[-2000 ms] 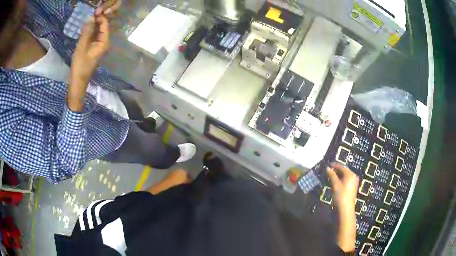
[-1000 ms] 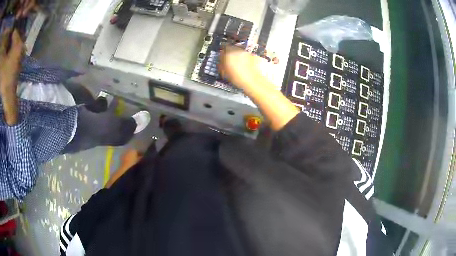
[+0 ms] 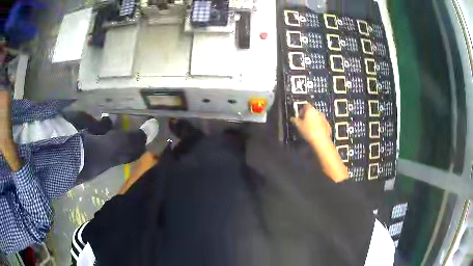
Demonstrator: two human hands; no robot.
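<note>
My right hand (image 3: 312, 124) is over the left column of the black blister tray (image 3: 355, 96), fingertips down at a pocket with a pale square outline. Whether the fingers hold a part cannot be told. My left forearm and part of the hand (image 3: 147, 162) show below the machine's front; the fingers are hidden or blurred. On the white machine, a keypad module (image 3: 201, 11) with a pale grid lies in the dark right fixture (image 3: 220, 15). Another pale-grid module (image 3: 126, 7) lies in the left fixture, cut by the top edge.
The touch screen (image 3: 164, 100) and red emergency stop (image 3: 257, 106) are on the machine's front. A person in a checked shirt (image 3: 31, 197) stands at the left. A white panel (image 3: 72, 34) is at upper left. Pale-grid parts (image 3: 398, 210) lie at lower right.
My right hand took a keypad module from beside the tray to the right fixture, then came back to the tray without it visible. The right fixture has slid back. The view has shifted right.
</note>
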